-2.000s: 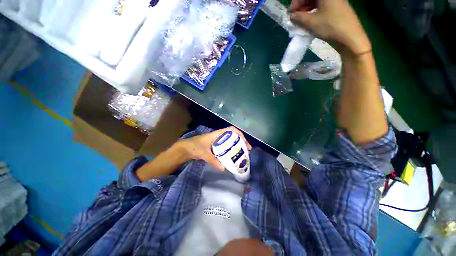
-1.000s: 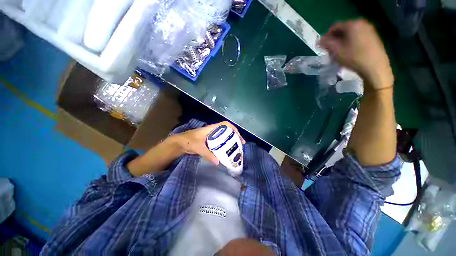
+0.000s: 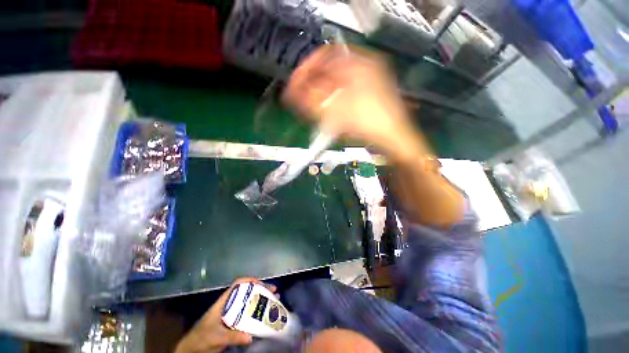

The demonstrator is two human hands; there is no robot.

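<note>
My left hand (image 3: 210,332) holds the white handheld device (image 3: 256,310) over my lap at the bench's front edge. Its blue-edged end points up and left, and the dark display and round buttons face up. My right hand (image 3: 345,93) is raised over the back of the bench and strongly blurred. A crumpled clear strip of plastic film (image 3: 293,169) runs from below this hand down to the mat. Whether the fingers grip it cannot be made out.
Blue bins of shiny metallic parts (image 3: 153,155) stand at left, partly under a clear plastic bag (image 3: 114,220). A white divided tray (image 3: 100,103) holds another device. Dark-handled tools (image 3: 372,231) lie right of centre. A red crate (image 3: 148,34) is at the back left.
The view has swung, showing more of the bench's back and right. My right hand is now over the rear of the bench, with the film strip stretched out below it. My left hand still holds the device.
</note>
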